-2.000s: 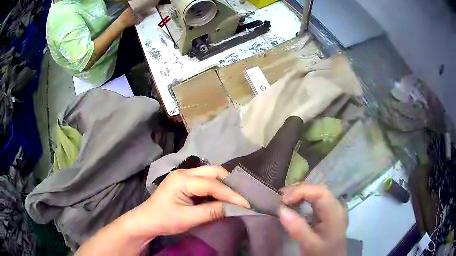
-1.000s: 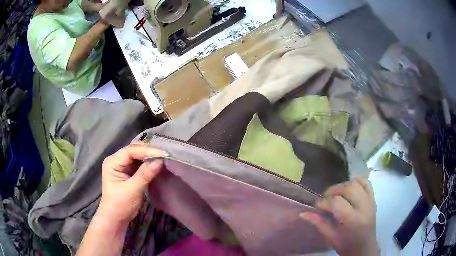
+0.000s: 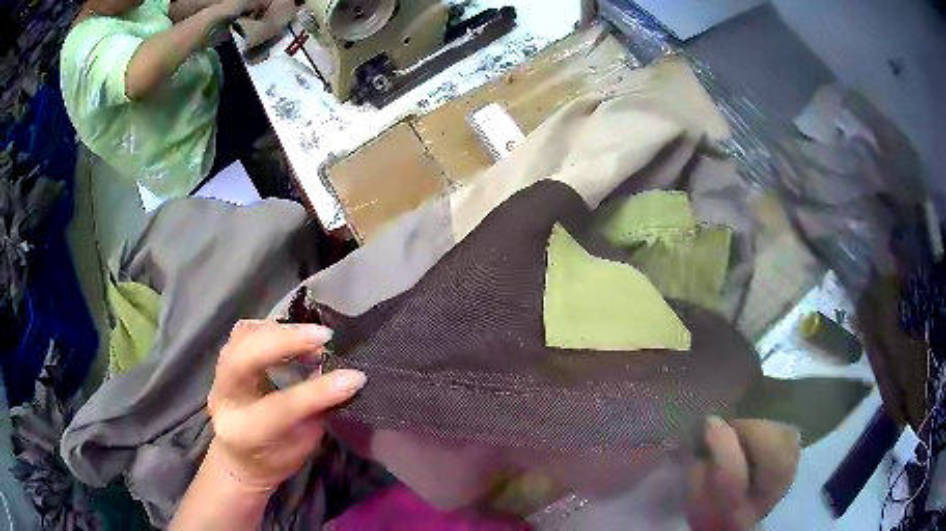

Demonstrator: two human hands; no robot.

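Observation:
A garment panel with dark ribbed fabric [image 3: 456, 301] is held stretched in front of me, a seam line running across it between my hands. An angular olive patch [image 3: 612, 301] lies on the dark fabric. My left hand [image 3: 275, 399] pinches the panel's left end between thumb and fingers. My right hand [image 3: 742, 467] holds the right end; it is blurred and its fingertips are partly hidden. Mauve-grey cloth [image 3: 436, 467] hangs below the dark fabric.
A beige sewing machine [image 3: 363, 47] stands on a white table [image 3: 278, 114]. Cardboard sheets [image 3: 386, 178] carry a white rectangle [image 3: 496, 130]. Grey cloth [image 3: 207, 301] is heaped at left. A person in light green [image 3: 140, 93] is beyond. A thread cone [image 3: 828, 337] lies at right.
The held panel went from a short bunched edge to a stretched length, then turned so its dark ribbed side shows. My hands moved apart, the right one to the right.

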